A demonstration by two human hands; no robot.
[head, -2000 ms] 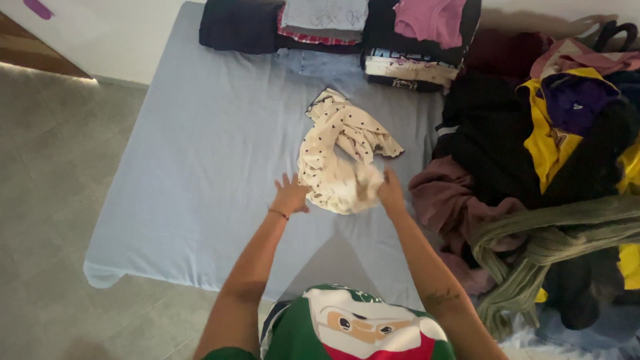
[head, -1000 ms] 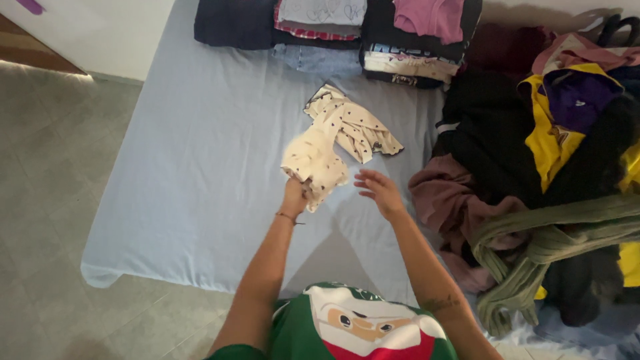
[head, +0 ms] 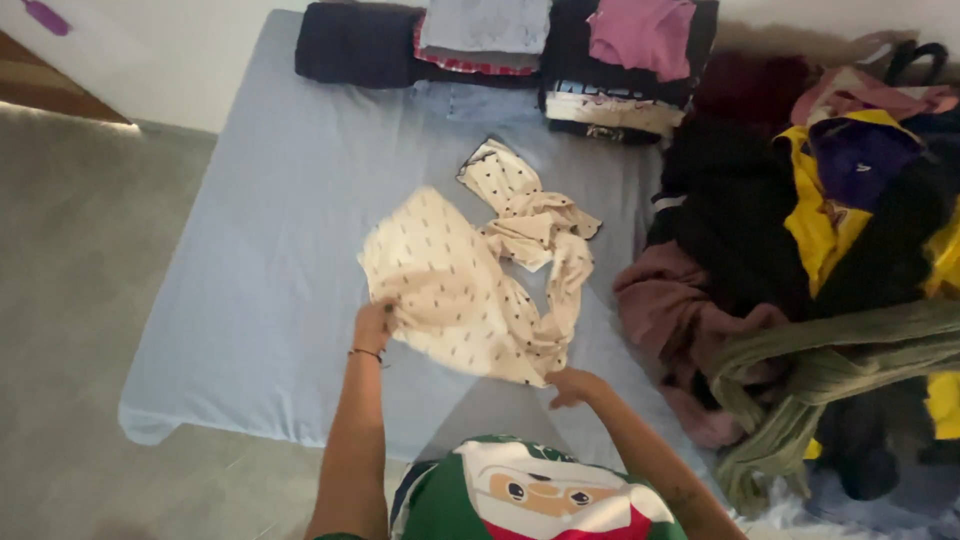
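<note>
A cream garment with small dark marks lies partly spread on the bed's light blue sheet. Its left part is opened out and slightly blurred, while the upper right part stays bunched and twisted, with dark-edged ends. My left hand grips the garment's lower left edge, a dark cord around the wrist. At the lower right corner of the cloth, my right hand pinches the hem.
Folded clothes line the far edge: a dark stack, grey and denim items, and a pink garment on black ones. A large heap with a yellow and purple garment and an olive knit covers the right side.
The bunched cream garment is now spread out toward the left. My left hand has moved left with its edge; my right hand, apart from the cloth one second ago, now holds its lower corner.
</note>
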